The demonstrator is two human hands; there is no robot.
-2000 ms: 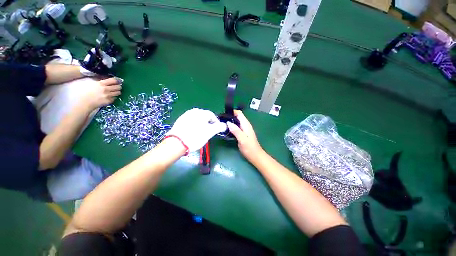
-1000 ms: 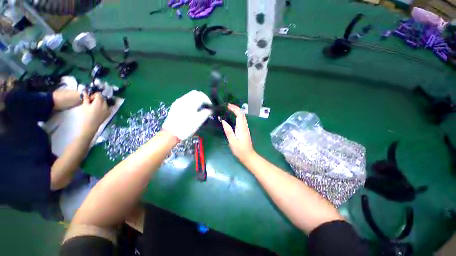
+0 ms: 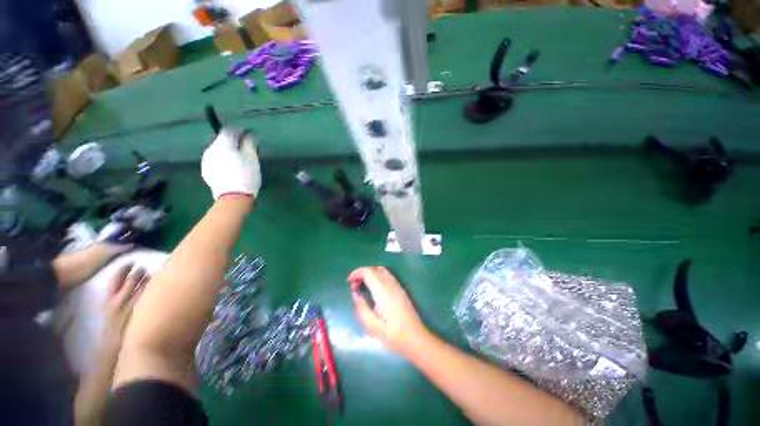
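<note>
My left hand (image 3: 232, 165), in a white glove, is stretched out to the far left over the bench. Its fingers are round a black curved part (image 3: 214, 120), whose tip sticks out above the glove. My bare right hand (image 3: 385, 309) is low over the bench near the foot of the post, fingers bent; a small dark spot shows by the fingertips, too blurred to name. A black clip base (image 3: 348, 208) lies between my hands, left of the post. A heap of silvery wire clips (image 3: 254, 329) and a red-handled tool (image 3: 325, 358) lie left of my right hand.
A perforated metal post (image 3: 392, 158) stands ahead. An open clear bag of small metal pieces (image 3: 554, 324) lies right, with black bases (image 3: 690, 337) beyond. Purple parts (image 3: 279, 64) lie on the far side. A coworker's hands (image 3: 121, 287) are close at left.
My left hand has moved from the centre to the far left and forward. My hands are apart and the black part between them is gone. The view has shifted.
</note>
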